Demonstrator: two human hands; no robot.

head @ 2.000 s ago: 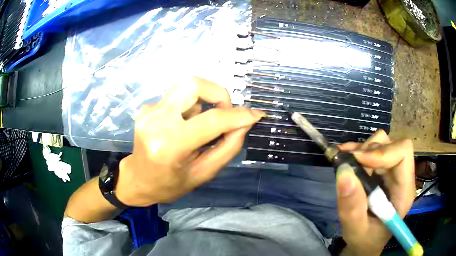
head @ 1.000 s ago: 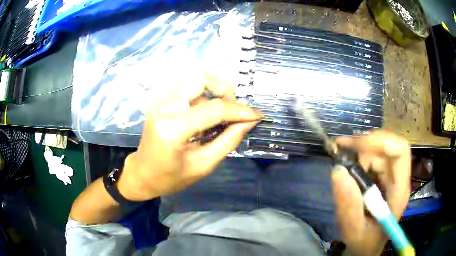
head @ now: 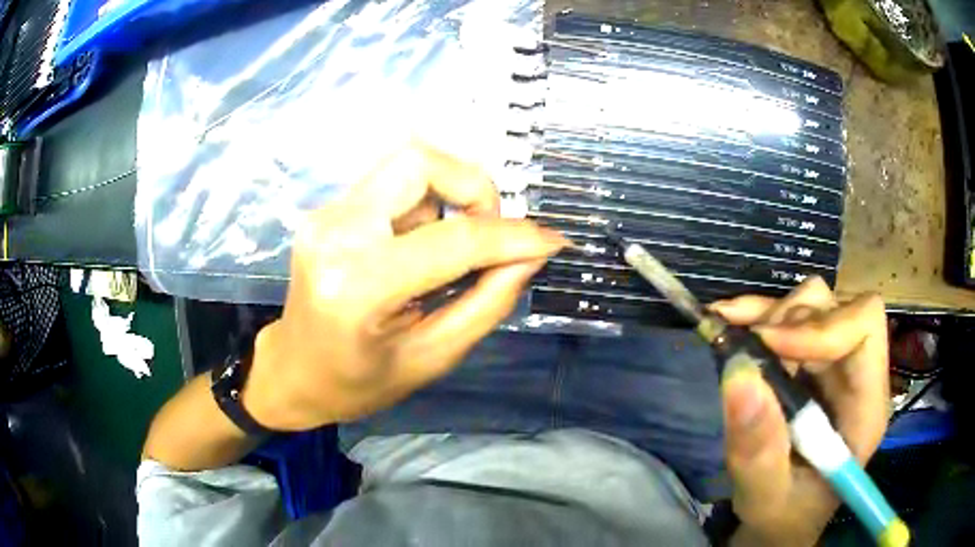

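Black PCB strips (head: pixel 727 219) lie side by side like a ladder, with small white print. My left hand (head: pixel 396 283) is over their left ends, thumb and forefinger pinched on a thin wire or lead (head: pixel 577 247), too fine to name surely. My right hand (head: pixel 802 395) holds the soldering iron (head: pixel 813 433) by its black grip. Its silver tip points up-left and is close to the end of that thin wire, over a strip; I cannot tell if they touch. Small white components (head: pixel 522 144) line the left ends of the upper strips. The palm side of my left hand is hidden.
A clear plastic bag (head: pixel 225 203) lies left of the strips, on the dark bench. The brown board (head: pixel 893 192) shows at the right, with a round yellowish can (head: pixel 885 43) at its back. A blue tray (head: pixel 118 30) is at the upper left. A thin line crosses toward the left edge.
The view has shifted, so strips and can sit differently in it. The iron's tip now shows sharply near my left fingertips. Both hands keep their holds and have moved little.
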